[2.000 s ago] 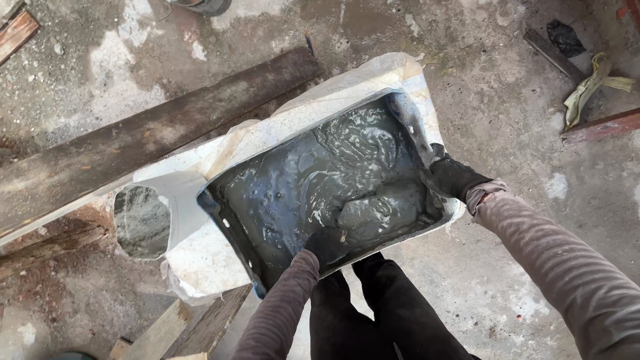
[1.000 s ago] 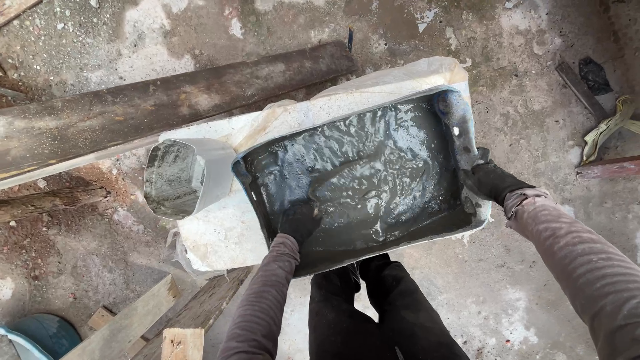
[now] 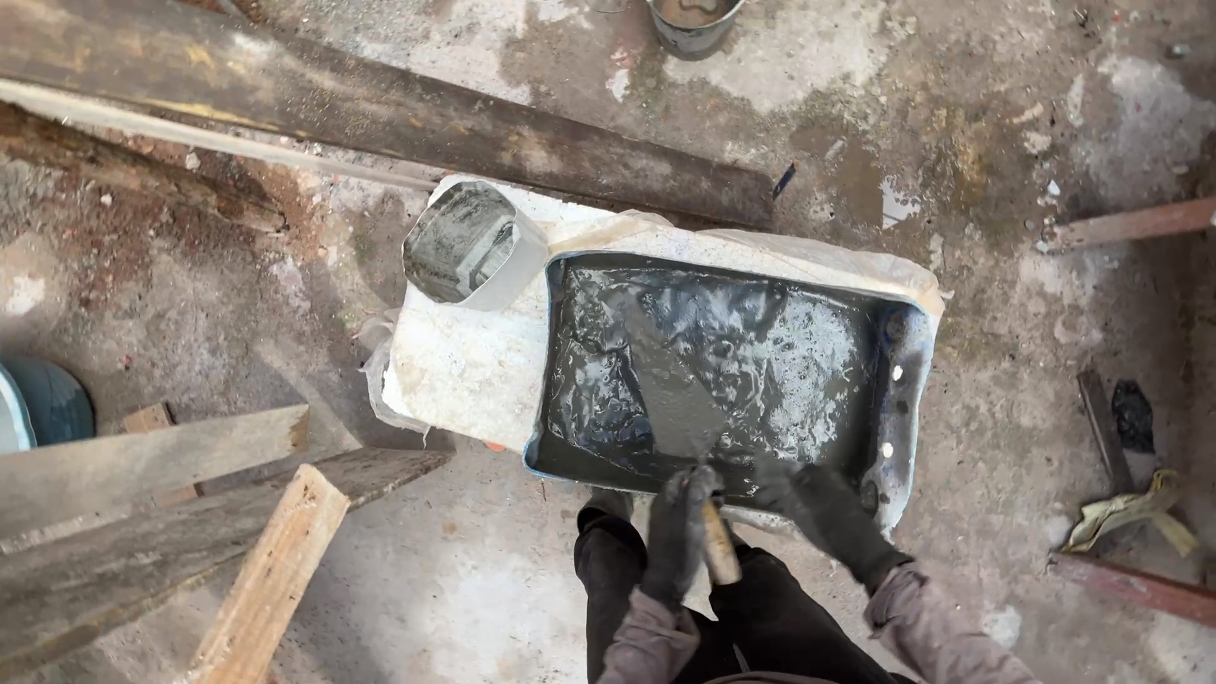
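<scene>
A rectangular tub [image 3: 898, 408] with a blue rim holds wet grey cement mix [image 3: 798, 361]. My left hand [image 3: 679, 527], in a dark glove, grips a trowel near the tub's near edge; its wooden handle [image 3: 720, 543] points toward my body. The trowel's blade [image 3: 676, 394], coated in grey mix, lies over the mix. My right hand [image 3: 826, 503], gloved and blurred, is at the near rim to the right of the trowel, with its fingers over the mix; whether it touches anything is unclear. A cut plastic container [image 3: 522, 261], grey inside, stands left of the tub.
A white slab [image 3: 465, 366] lies under the tub and container. Long wooden planks [image 3: 532, 142] stretch behind it. More boards [image 3: 275, 570] and a blue bucket [image 3: 71, 404] are at left. A small bucket [image 3: 695, 33] stands at the top, a yellowish cloth [image 3: 1121, 518] at right.
My right hand has left the tub's right side for the near rim. My left hand, earlier down in the mix, is now nearer my body with the trowel showing. The view has shifted.
</scene>
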